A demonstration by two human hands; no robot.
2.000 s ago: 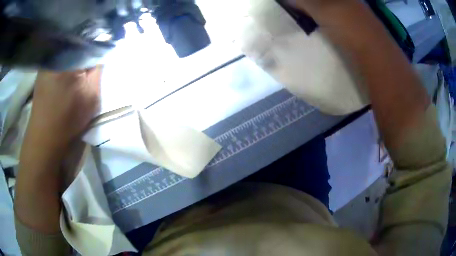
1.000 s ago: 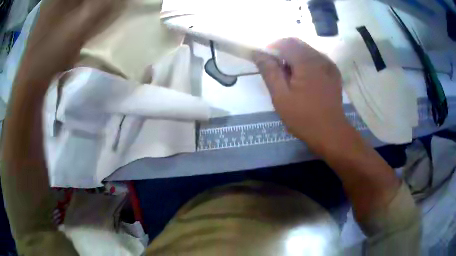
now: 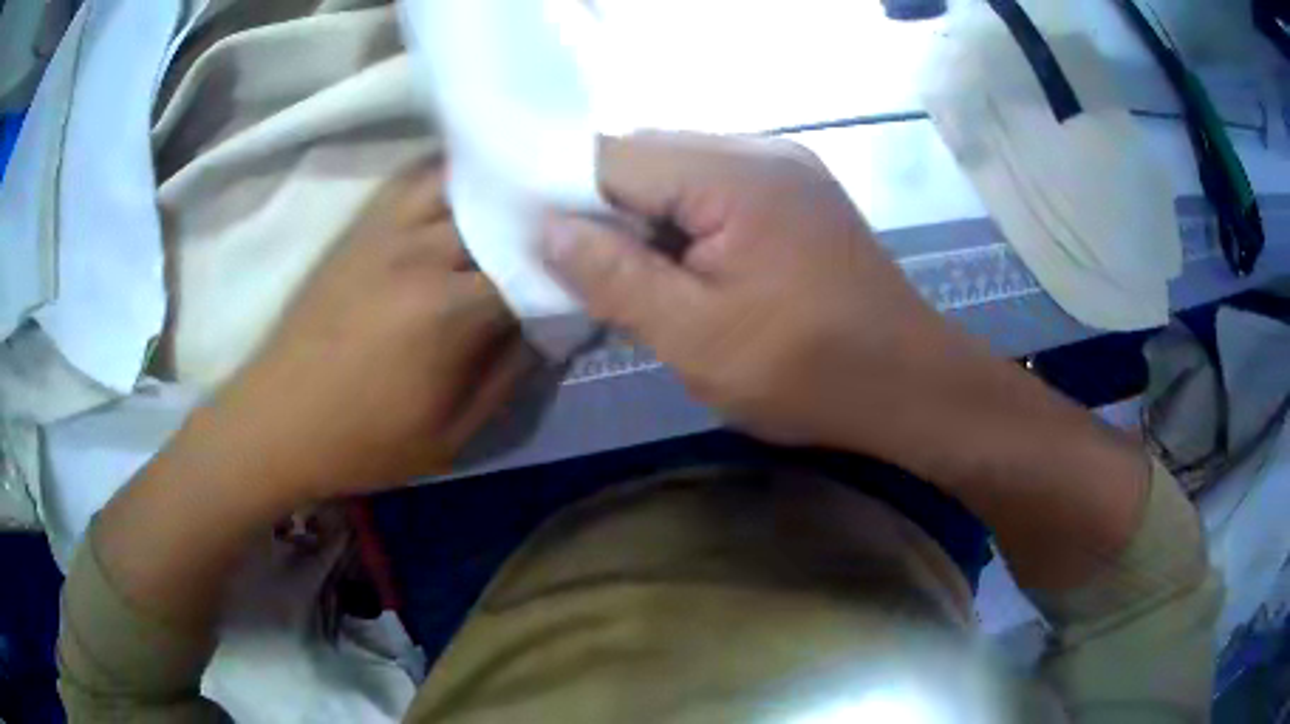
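A white cloth flap [image 3: 516, 142] stands up between my hands at the centre, blurred by motion. My right hand [image 3: 736, 255] pinches its edge between thumb and fingers. My left hand [image 3: 410, 325] is at the flap's lower left side, blurred, its fingers partly hidden; I cannot tell its grip. A large beige and white garment panel [image 3: 283, 170] lies in folds at the left, behind my left hand. A stack of cream curved pieces [image 3: 1061, 212] lies right of my right hand, with a dark strip [image 3: 1040, 60] on it.
Scissors with black and green handles [image 3: 1219, 170] lie right of the stack. A grey ruler edge [image 3: 976, 276] runs along the table's front. Crumpled cloth [image 3: 1245, 382] is at the far right. A dark cylindrical part [image 3: 914, 7] shows at the top edge.
My left hand has come down from the upper left to the centre, beside my right hand. My right hand has moved left. The panel has shifted and the white flap is now raised between both hands.
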